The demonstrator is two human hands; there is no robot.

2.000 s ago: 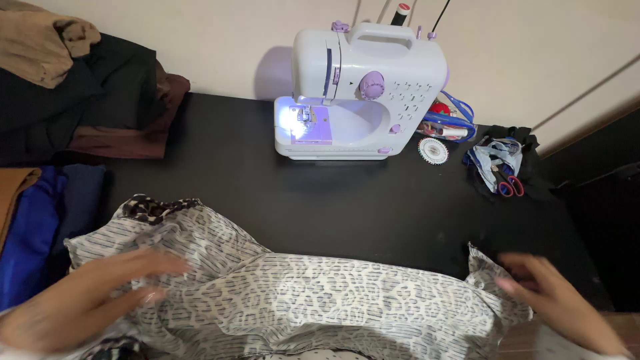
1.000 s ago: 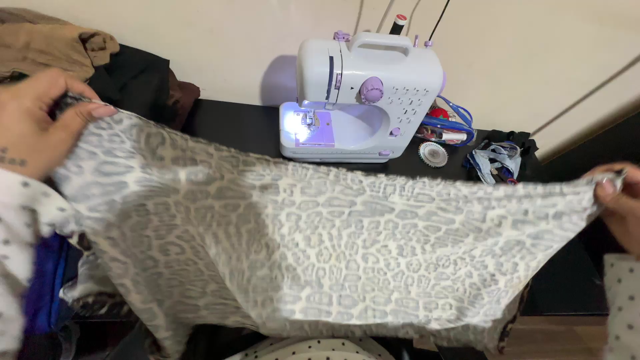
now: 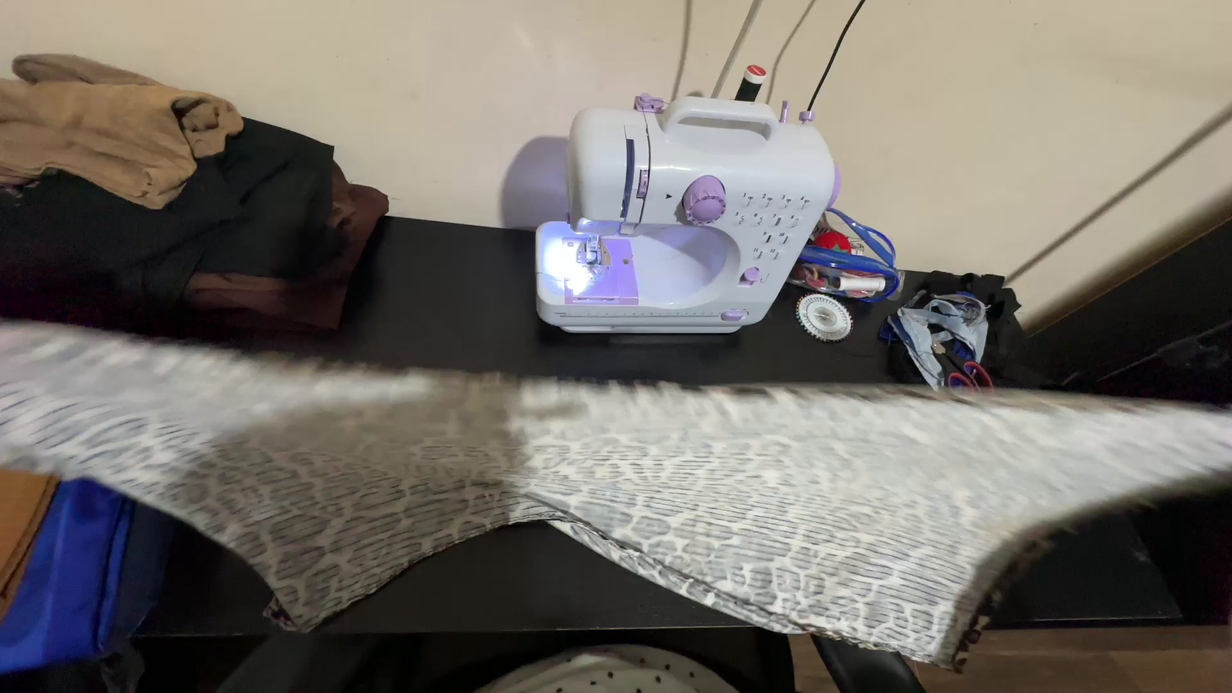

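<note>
A grey-and-white animal-print fabric piece point(image 3: 674, 462) stretches across the whole view above the black table point(image 3: 443, 289), its upper edge blurred by motion. Both ends of the cloth run out of the frame at left and right. Neither my left hand nor my right hand shows. The lower edge of the cloth hangs in two points with a curved gap between them. Behind it stands a white and purple sewing machine point(image 3: 703, 212) with its lamp lit over the needle area.
Folded dark and tan clothes point(image 3: 260, 202) lie at the back left, blue cloth point(image 3: 67, 568) at the lower left. Right of the machine are a pin wheel point(image 3: 824, 318), a clear blue-edged pouch point(image 3: 847, 260), fabric scraps point(image 3: 938, 327) and scissors point(image 3: 970, 375).
The cloth lay low on the table, then was held up by both hands at its top corners. Now it is stretched wider and both hands have passed out of view.
</note>
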